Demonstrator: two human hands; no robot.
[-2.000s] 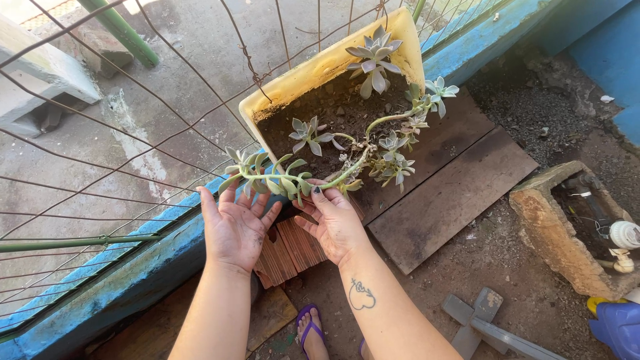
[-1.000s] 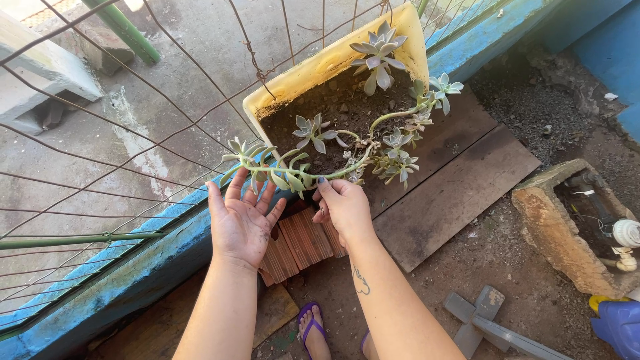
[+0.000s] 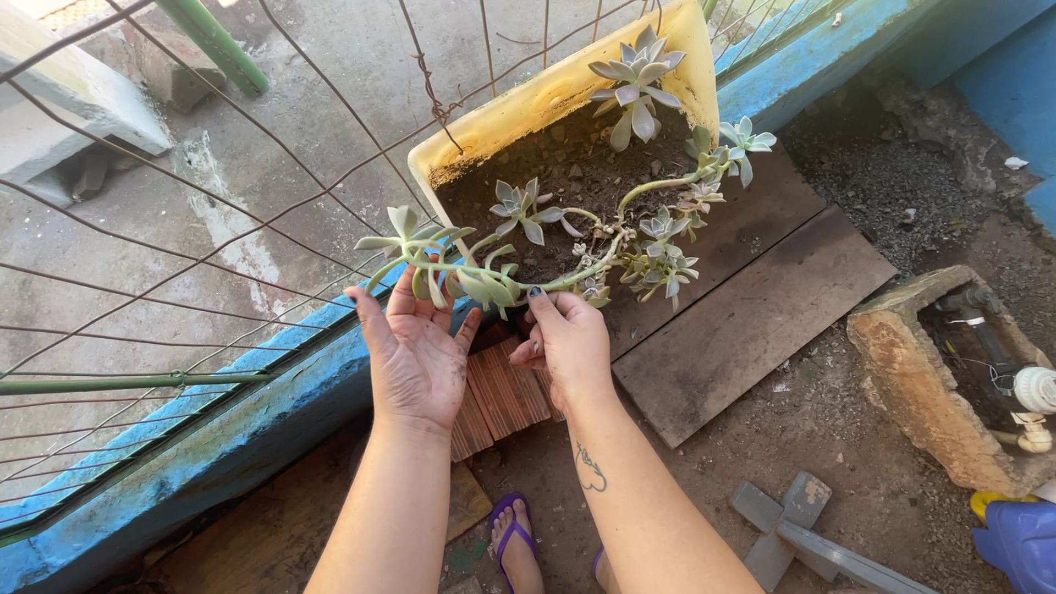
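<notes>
A long trailing succulent stem [image 3: 470, 271] arches over the near edge of a yellow plastic planter [image 3: 528, 91] filled with soil. My left hand [image 3: 421, 359] is palm up under the leafy left end of the stem, its fingers apart, some of them behind the leaves. With thumb and fingers, my right hand [image 3: 569, 338] pinches the stem near the planter's front edge. Succulent rosettes [image 3: 635, 87] grow at the planter's back, and a smaller rosette [image 3: 521, 210] sits in the soil. Another cluster [image 3: 660, 256] hangs over the right side.
A rusty wire fence [image 3: 272, 223] stands behind a blue low wall [image 3: 272, 363]. Hollow clay bricks [image 3: 499, 396] and wooden boards [image 3: 759, 322] lie below the planter. At the right are a concrete box with pipes [image 3: 924, 388], a grey wooden cross piece [image 3: 784, 520] and a blue plastic object [image 3: 1019, 536].
My right hand has turned slightly between frames, staying at the stem. My left hand remains palm up under the leaves, its fingers shifted a little.
</notes>
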